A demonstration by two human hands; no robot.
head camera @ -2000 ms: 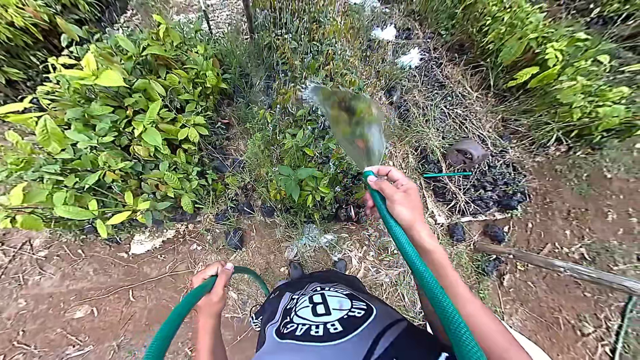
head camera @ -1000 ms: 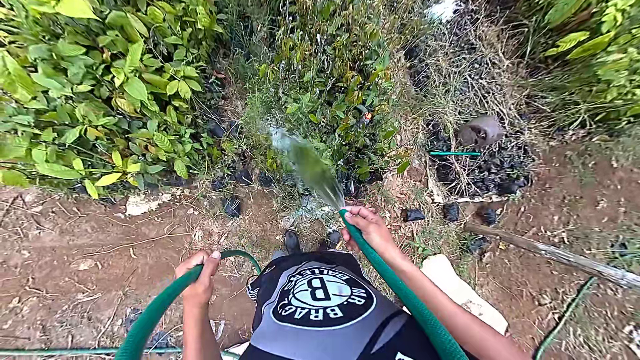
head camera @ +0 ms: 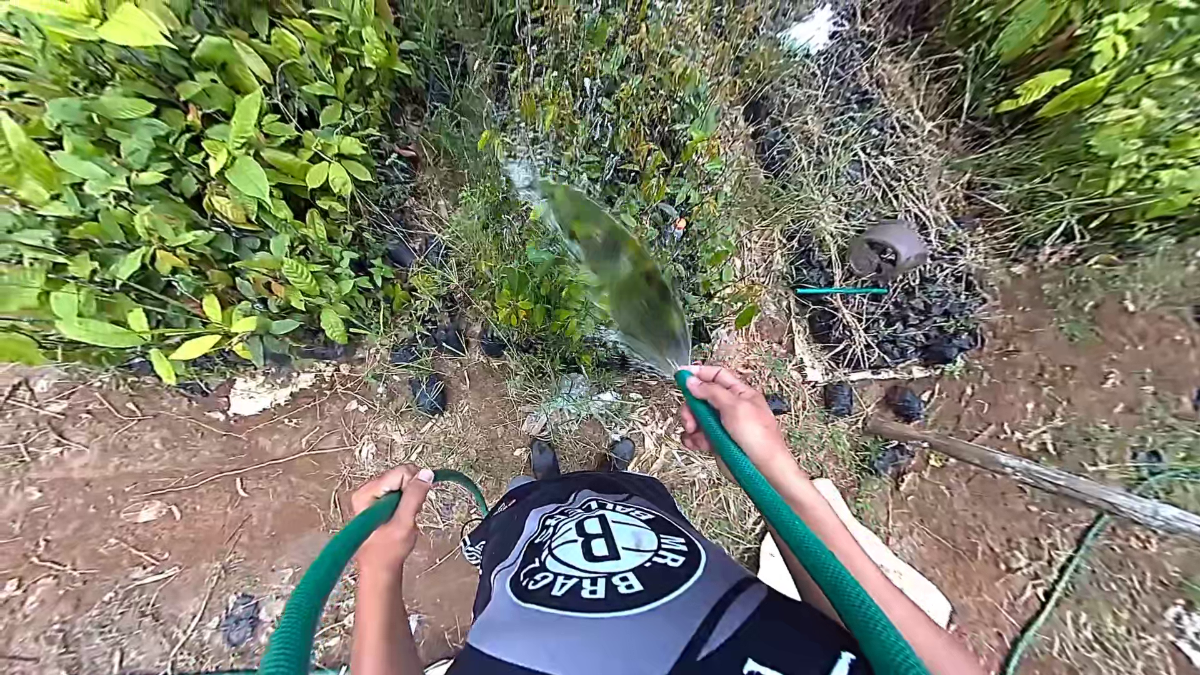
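My right hand (head camera: pixel 736 417) grips a green garden hose (head camera: pixel 787 520) just behind its open end, thumb at the mouth. A flat fan of water (head camera: pixel 623 272) leaves that end toward the upper left, over low seedlings and weeds (head camera: pixel 534 300) in front of me. At the lower left, my left hand (head camera: pixel 389 511) is closed around another stretch of green hose, which curves past my waist. Part of the hose between the two hands is hidden by or behind my body.
Leafy plants (head camera: pixel 216 187) grow thickly at left, with black nursery bags (head camera: pixel 428 394) along their edge. At right lie a brown pot (head camera: pixel 887 250), a thin green stick (head camera: pixel 841 291), a wooden pole (head camera: pixel 1050 478) and a pale slab (head camera: pixel 853 553). Bare soil (head camera: pixel 169 469) borders the bed.
The water fan, pointing up and slightly left two seconds ago, now slants farther left and looks broader than one second ago. Both hands keep hold of the hose. The view has shifted somewhat.
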